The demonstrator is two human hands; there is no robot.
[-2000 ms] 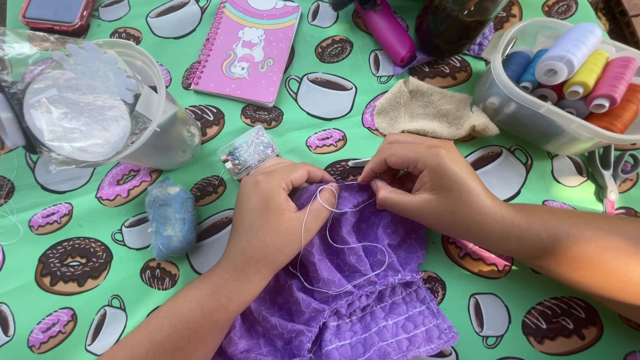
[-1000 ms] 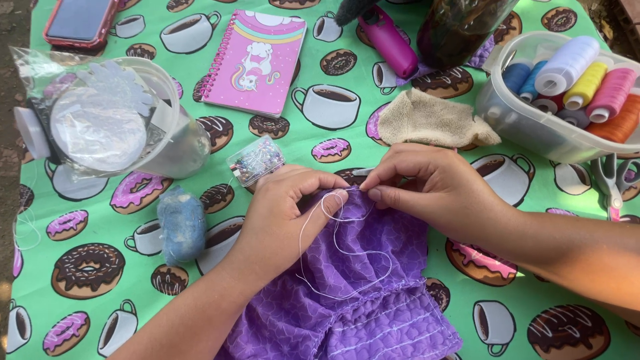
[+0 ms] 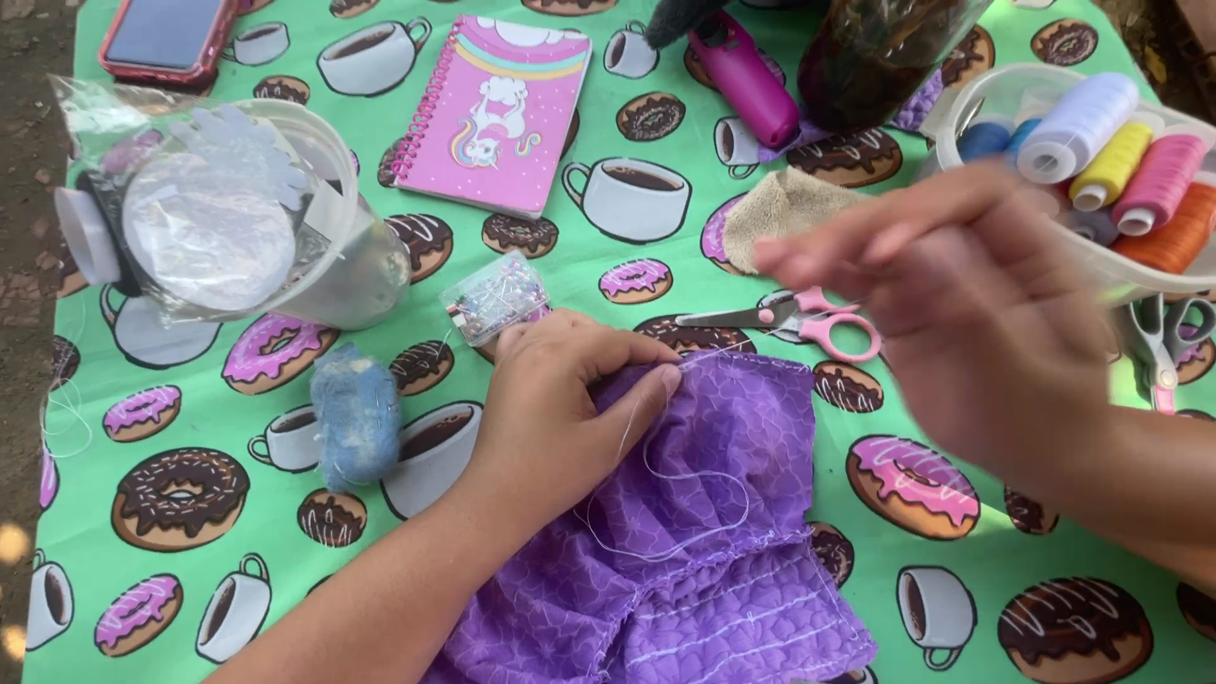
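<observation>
Between the thumb and forefinger of my left hand (image 3: 579,394) is the top edge of a purple patterned cloth (image 3: 722,475) with white stitching along its edges. White thread (image 3: 746,503) loops loosely over the cloth. My right hand (image 3: 978,313) is raised to the right of the cloth, blurred, its fingers extended and partly spread; a thread runs from the pinch towards it, and I cannot tell whether a needle is there. Pink-handled scissors (image 3: 836,328) lie just beyond the cloth's top edge, left of my right hand. Beside my left fingers sits a clear box of pins (image 3: 496,296).
A blue pincushion (image 3: 356,416) and a plastic tub with a bag (image 3: 332,237) are at left. Farther back lie a phone (image 3: 166,38), pink notebook (image 3: 499,109), magenta object (image 3: 746,85), beige cloth (image 3: 784,218) and dark jar (image 3: 869,57). Thread spools (image 3: 1083,123) fill a right-hand tub, near other scissors (image 3: 1154,347).
My right hand has left the cloth's edge and moved right and up. The pink-handled scissors beyond the cloth now show. My left hand still pinches the cloth.
</observation>
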